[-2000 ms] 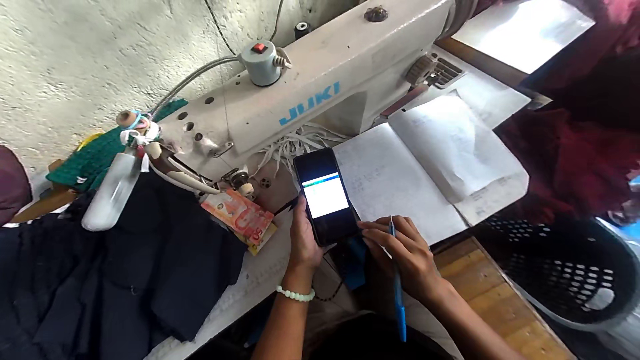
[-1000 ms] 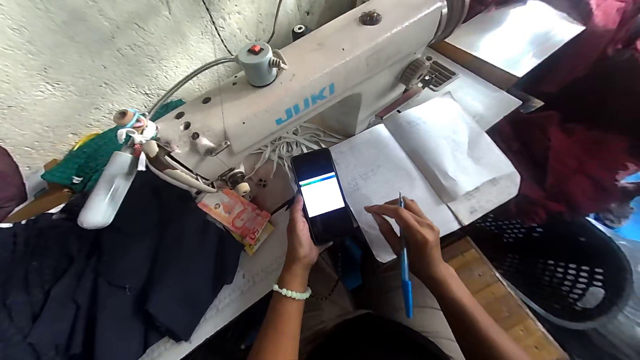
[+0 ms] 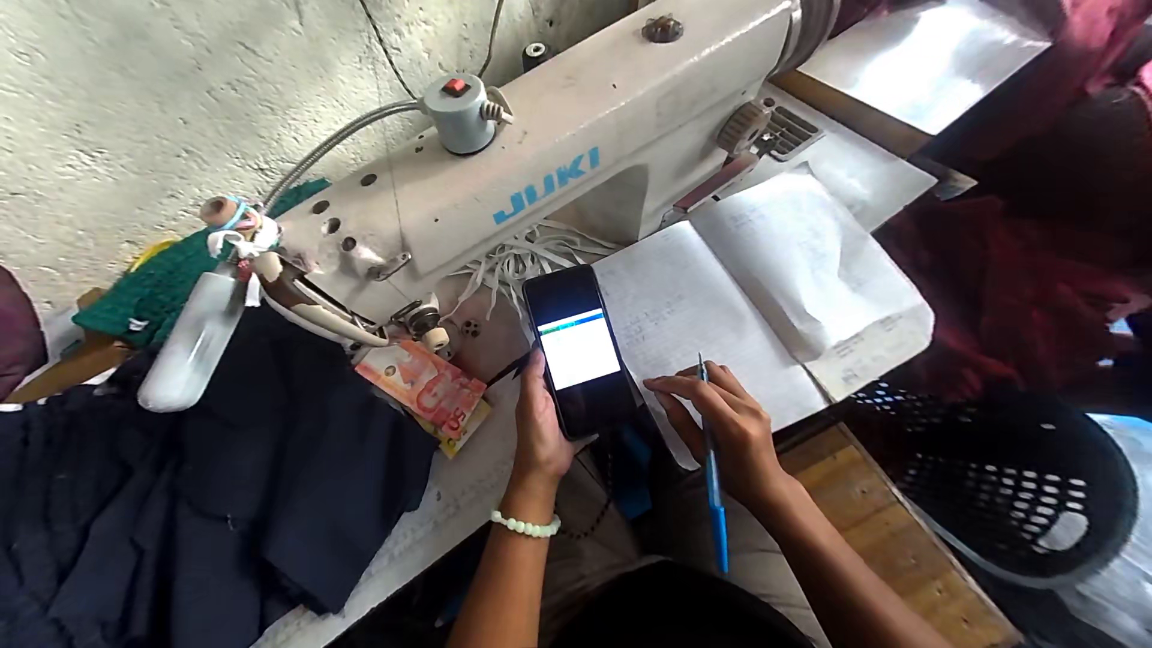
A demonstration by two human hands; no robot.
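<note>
My left hand holds a black smartphone upright, its screen lit with a white and blue page. Between the fingers of my right hand is a blue ballpoint pen, its tip pointing away from me and its blue end toward my lap. That hand is just right of the phone, over the lower edge of an open notebook with handwriting on its pages. Behind both hands stands a Juki sewing machine. Banknotes lie left of the phone, by the machine's needle end.
Dark navy cloth covers the table's left side. White cords lie heaped under the machine arm. A lamp with a white head hangs at the left. At right are a black perforated basket, dark red cloth and a wooden surface.
Two seconds ago my right hand was lower, beside the phone's bottom edge; it has since moved up over the notebook's lower edge with the pen. My left hand still holds the phone.
</note>
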